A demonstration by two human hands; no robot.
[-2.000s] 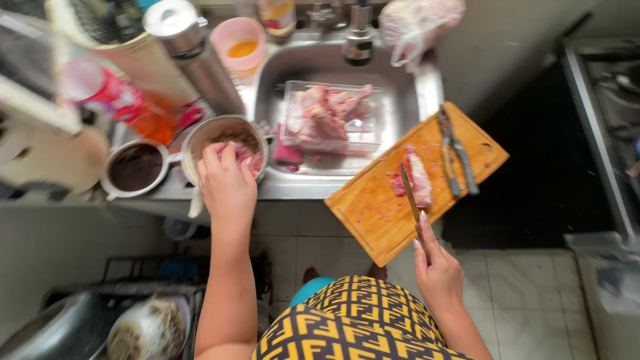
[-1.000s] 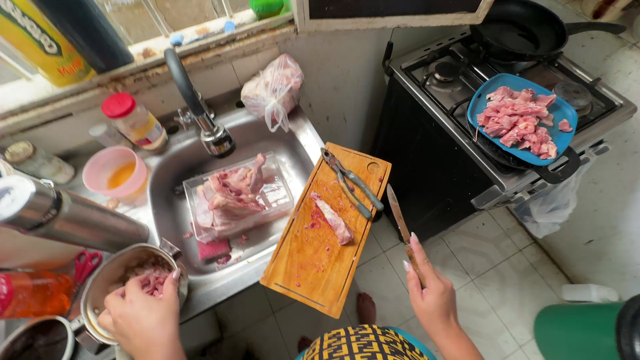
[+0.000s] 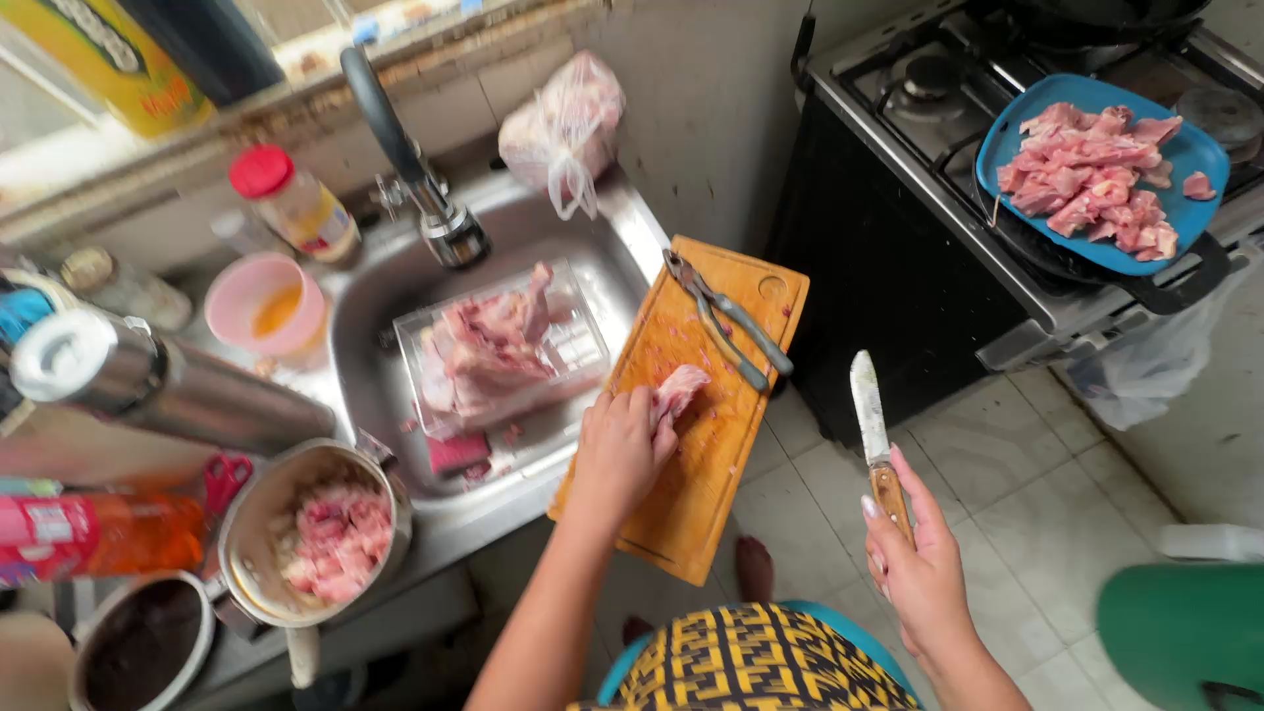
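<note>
My left hand (image 3: 624,449) has its fingers on a piece of raw meat (image 3: 681,388) lying on the wooden cutting board (image 3: 681,494). Pliers with grey handles (image 3: 726,321) rest on the board's upper part. My right hand (image 3: 913,553) grips a kitchen knife (image 3: 871,415) by its wooden handle, blade pointing up, off the board's right side. A metal pot (image 3: 237,553) to the left holds raw meat pieces (image 3: 341,543). Raw poultry (image 3: 484,351) sits in a clear plastic tray (image 3: 583,351) inside the sink.
The board bridges the right edge of the steel sink (image 3: 632,227), below the faucet (image 3: 420,178). On the stove (image 3: 889,99) stands a blue plate (image 3: 1047,109) of cut meat. A steel thermos (image 3: 197,385), pink cup (image 3: 267,306) and bagged meat (image 3: 568,123) surround the sink. A green bin (image 3: 1185,632) stands lower right.
My left hand has moved from the pot to the meat on the board. My right hand has stayed on the knife, which was over the meat two seconds ago and is now off the board.
</note>
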